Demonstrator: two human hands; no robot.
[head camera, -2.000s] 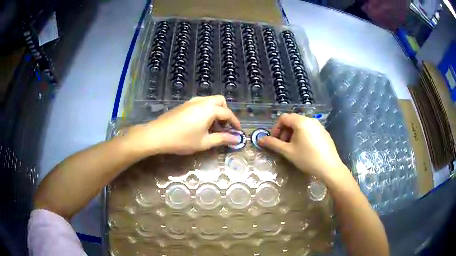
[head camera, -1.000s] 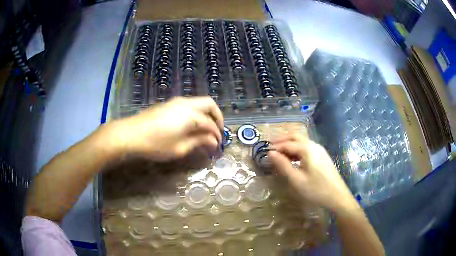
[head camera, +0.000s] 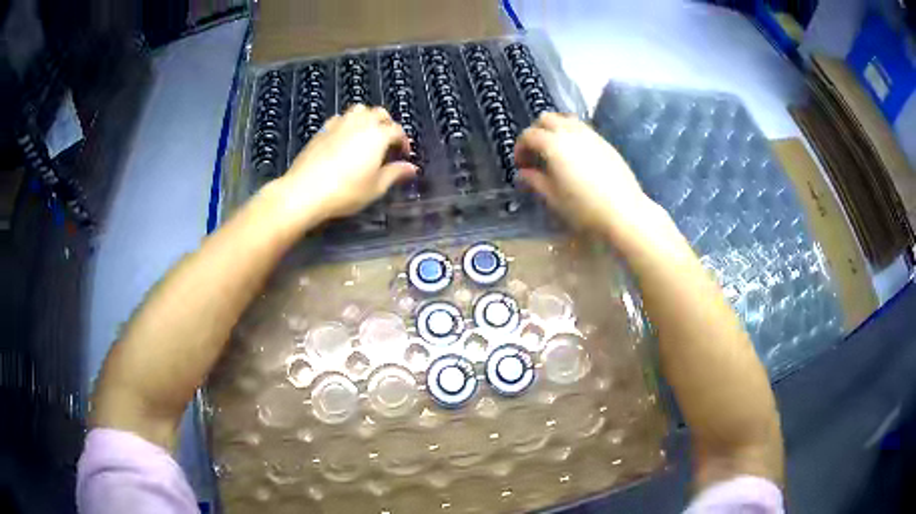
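Several round parts (head camera: 439, 322) lie flat in the pocket tray (head camera: 301, 452), in two columns of three. They have black-and-white rims; the top two have blue centres, the others look pale. Beyond it, the slotted tray (head camera: 372, 213) holds dark round parts on edge in long channels. My left hand (head camera: 354, 164) is over its left-middle channels, thumb and fingertips at the near end of a middle row. My right hand (head camera: 575, 169) is at its right side, fingertips beside a right-hand row. Whether either hand grips parts is unclear.
A shiny stack of empty pocket trays (head camera: 718, 201) stands at the right. Cardboard (head camera: 816, 226) shows beside it, with a pile of cardboard sheets (head camera: 854, 151) at far right. More cardboard (head camera: 372, 28) lies beyond the slotted tray. Dark ribbed things are at the left.
Both hands have moved forward from the pocket tray to the slotted tray. Two columns of parts now lie uncovered in the pockets, more than showed before. The view has shifted slightly.
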